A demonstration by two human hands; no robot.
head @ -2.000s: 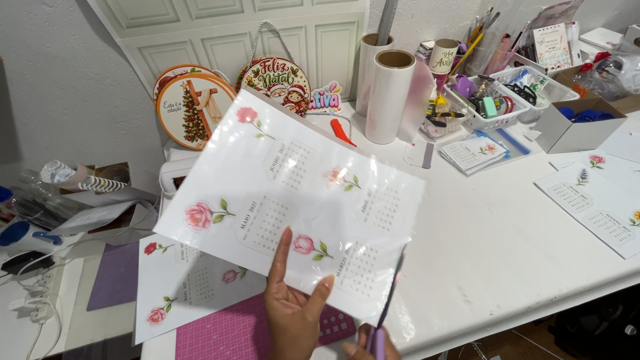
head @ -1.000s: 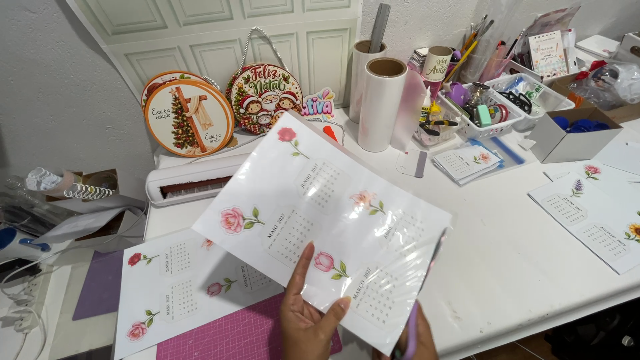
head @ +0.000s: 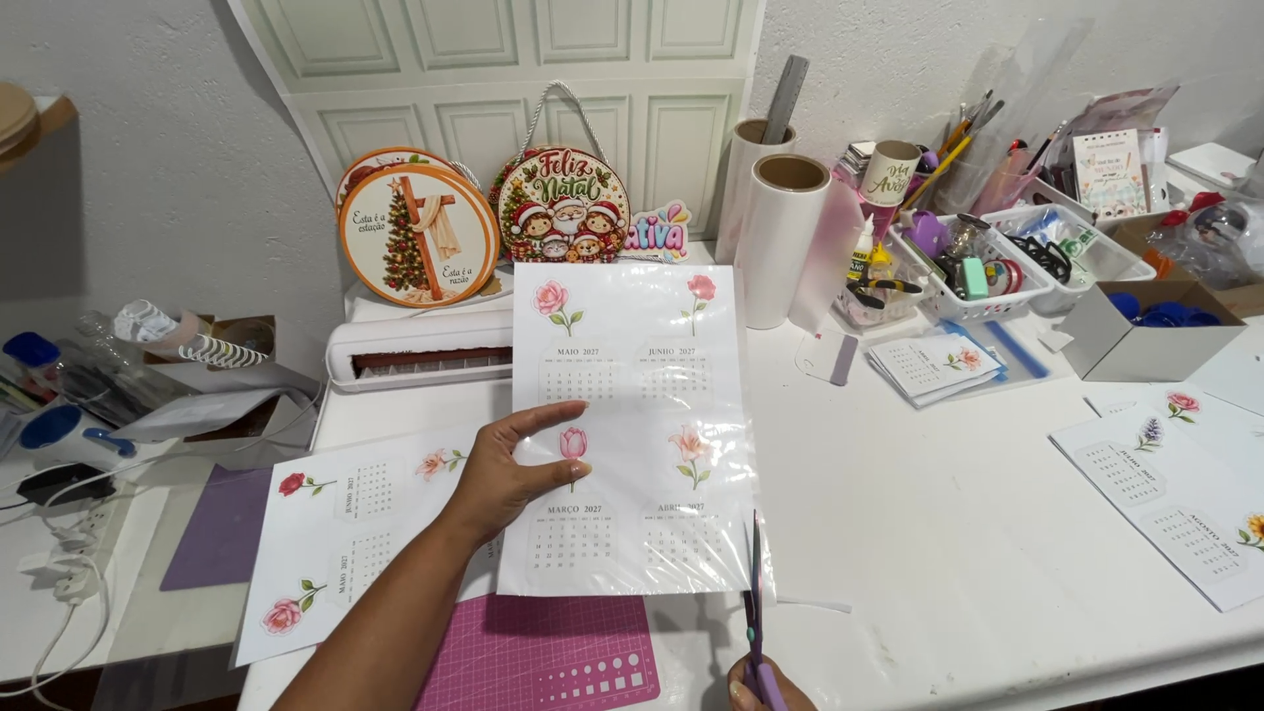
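A glossy film-covered sheet of printed calendars with flowers is raised upright over the table. My left hand grips it at its left side, thumb and forefinger lying over the printed face. In my right hand, at the bottom edge of the view, are purple-handled scissors. Their blades point up at the lower right corner of the sheet, along its clear film margin. A thin white strip lies on the table right of the blades. Another calendar sheet lies behind my left forearm, partly over the pink cutting mat.
A white laminator-like machine stands behind the sheet. White film rolls, baskets of supplies and a grey box line the back. More calendar sheets lie at right. Cables and cups are at left.
The held sheet has turned from a slant to nearly upright, its printed months now reading level. My left hand has shifted to the sheet's left side. The scissors are now at its lower right corner.
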